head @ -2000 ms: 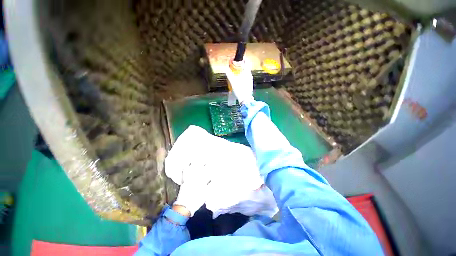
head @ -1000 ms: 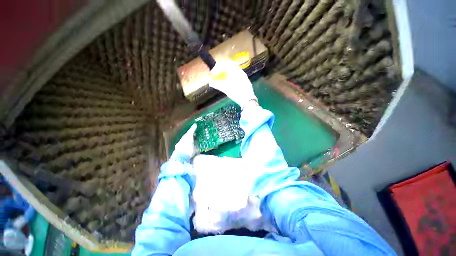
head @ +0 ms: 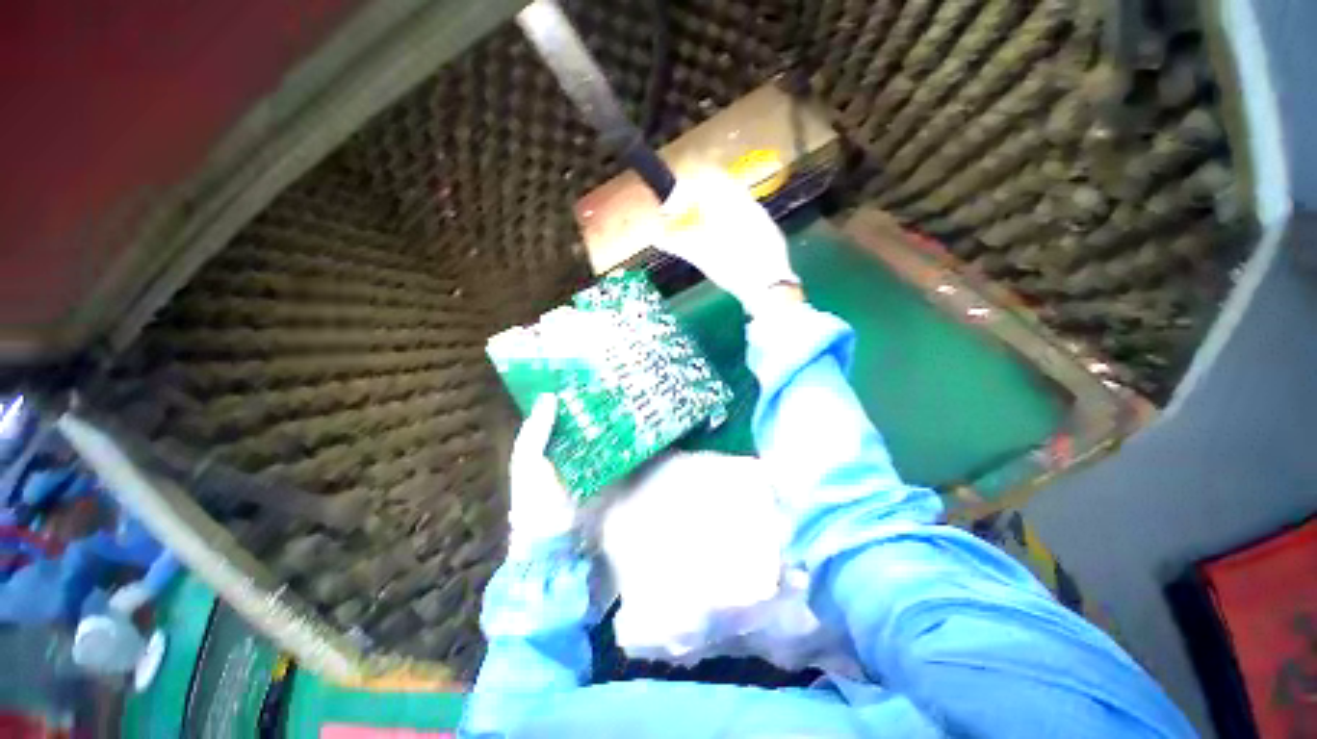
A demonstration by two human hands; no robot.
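A green circuit board with dense silvery parts is raised and tilted above the green mat. My left hand, in a white glove, holds it by its lower left edge. My right hand, in a white glove, is above and right of the board, closed on the air gun, whose grip is mostly hidden by the glove. A dark hose runs up from it. The nozzle tip cannot be made out. A crumpled white cloth lies below the board between my forearms.
The green mat has a brownish rim. A tan metal box with a yellow item stands at the booth back. Dark foam walls surround the work. A red-lined tray is at lower right. Blue-sleeved people or clothing are blurred at far left.
My left hand has left the cloth and taken hold of the board, which is now lifted and tilted. My right hand still grips the air gun, now angled differently. The view has turned.
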